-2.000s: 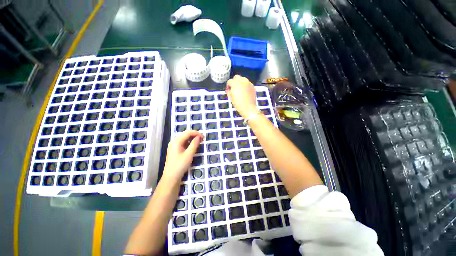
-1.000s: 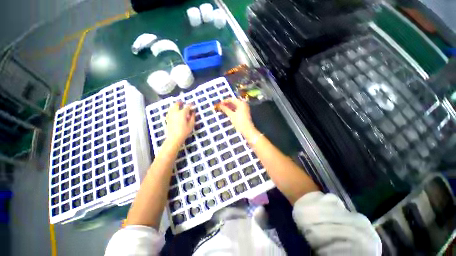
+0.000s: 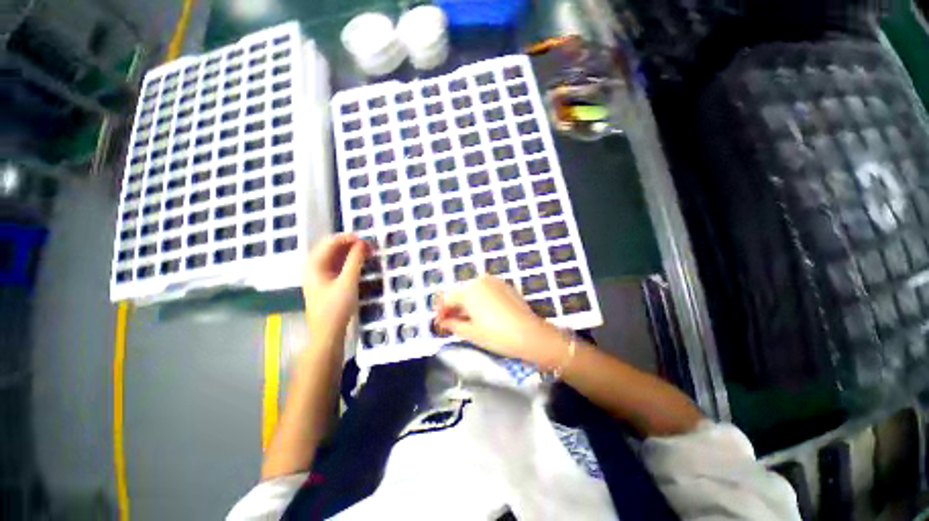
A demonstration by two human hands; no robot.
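The white grid tray (image 3: 463, 193) lies in front of me, its near edge over my lap. Small round dark components (image 3: 407, 332) sit in its pockets; some near the lower left show a lighter ring. My left hand (image 3: 334, 273) is at the tray's left edge, thumb and index fingertips close together. My right hand (image 3: 489, 317) is over the near rows, fingers bent down at the pockets. Blur and size hide whether either hand pinches a tiny piece.
Stacked white trays (image 3: 214, 168) stand to the left. Label rolls (image 3: 423, 36) and a blue bin (image 3: 484, 12) are beyond the tray. A clear bag (image 3: 586, 110) lies at the far right corner. Black blister trays (image 3: 713, 204) and a clear blister tray (image 3: 835, 173) are right, past the metal edge.
The view has shifted and turned. Both hands have moved from the tray's far part to its near part, the left to the left edge and the right to the near rows.
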